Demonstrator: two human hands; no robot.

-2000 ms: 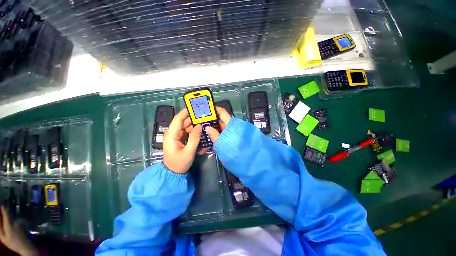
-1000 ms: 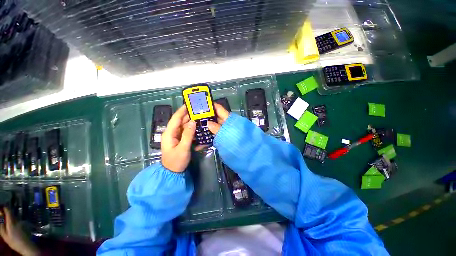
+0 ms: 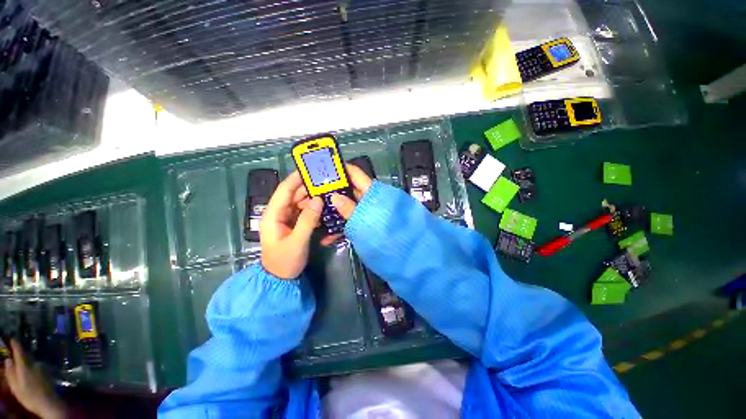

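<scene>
A keypad phone (image 3: pixel 321 168) with a yellow frame and a lit screen is held upright over the clear blister tray (image 3: pixel 208 286). My left hand (image 3: pixel 286 229) grips its left side, thumb by the keys. My right hand (image 3: pixel 356 192) holds its right side, with the thumb on the upper keys. The fingers behind the phone are hidden. Black phones lie back up in the tray: one left (image 3: pixel 262 204), one right (image 3: pixel 420 176), one lower (image 3: pixel 391 307) partly under my right sleeve, and one partly hidden behind my right hand.
Batteries with green labels (image 3: pixel 501 195) and a red pen (image 3: pixel 572 236) lie on the mat at right. Two yellow-framed phones (image 3: pixel 564 114) sit in the upper right tray. Stacked trays (image 3: pixel 311 57) stand behind. Another person's hand (image 3: pixel 29 380) is at the lower left, by another tray (image 3: pixel 123 327).
The held phone has shifted slightly left and up and tilts a little more. My right thumb has moved from the lower keys to just under the screen. The other person's hand has shifted.
</scene>
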